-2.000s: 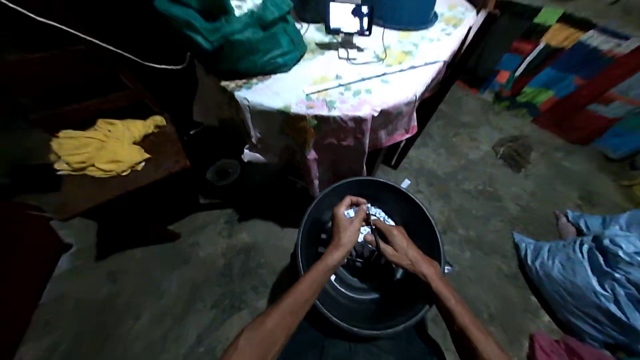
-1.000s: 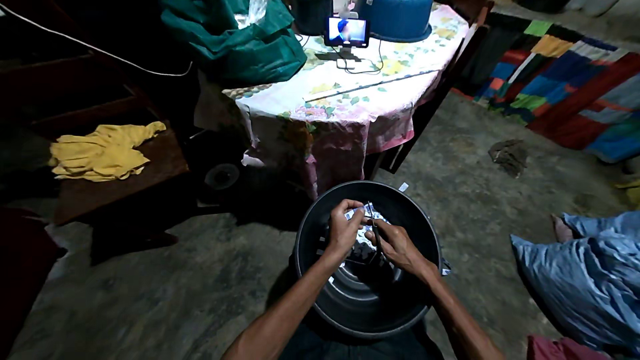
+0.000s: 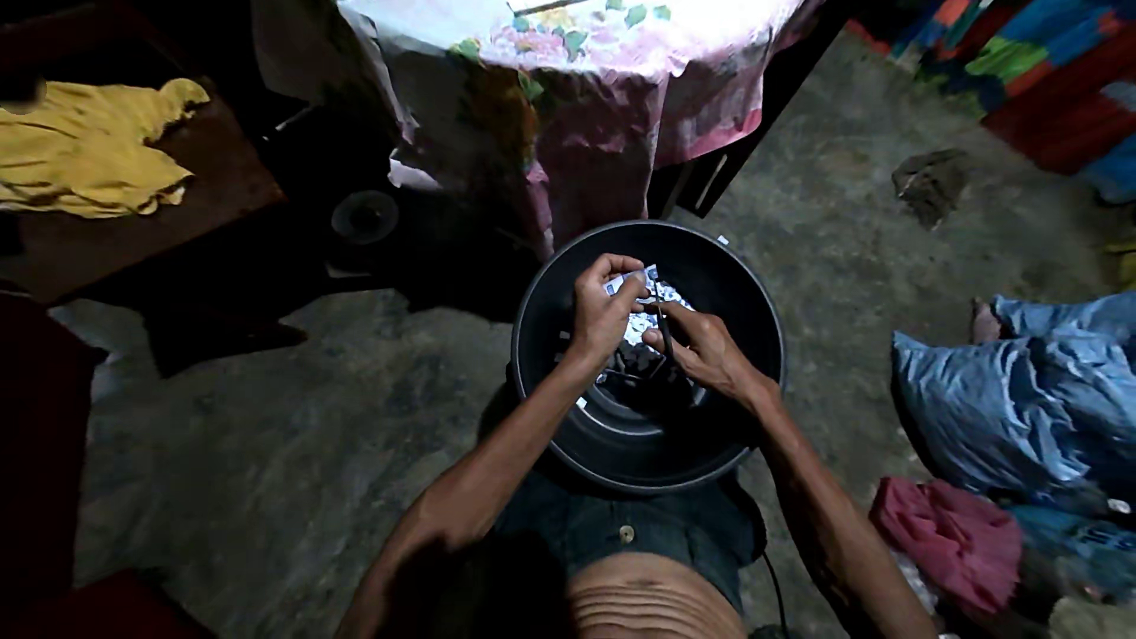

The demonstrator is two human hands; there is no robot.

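Over a round dark basin (image 3: 754,297), my left hand (image 3: 606,306) pinches a small strip of white printed paper (image 3: 619,283) between thumb and fingers. My right hand (image 3: 701,346) holds dark scissors (image 3: 666,333), their blades pointing up beside the strip's right end. Whether the blades touch the paper I cannot tell. Beneath both hands lies a heap of small white paper pieces (image 3: 641,327), partly hidden by the fingers. One loose white scrap (image 3: 581,403) rests on the basin's inner lower left side. The basin sits at my lap, in front of dark shorts.
A table with a flowered cloth (image 3: 595,115) stands just beyond the basin. A yellow cloth (image 3: 89,146) lies on a wooden surface at left. On the right are a grey-blue sack (image 3: 1021,399), a pink cloth (image 3: 950,541) and a dark crumpled thing (image 3: 930,186) on the floor.
The view has tilted down, so the phone and green bag on the table have left it. Both hands stay over the basin, the paper and scissors still in them.
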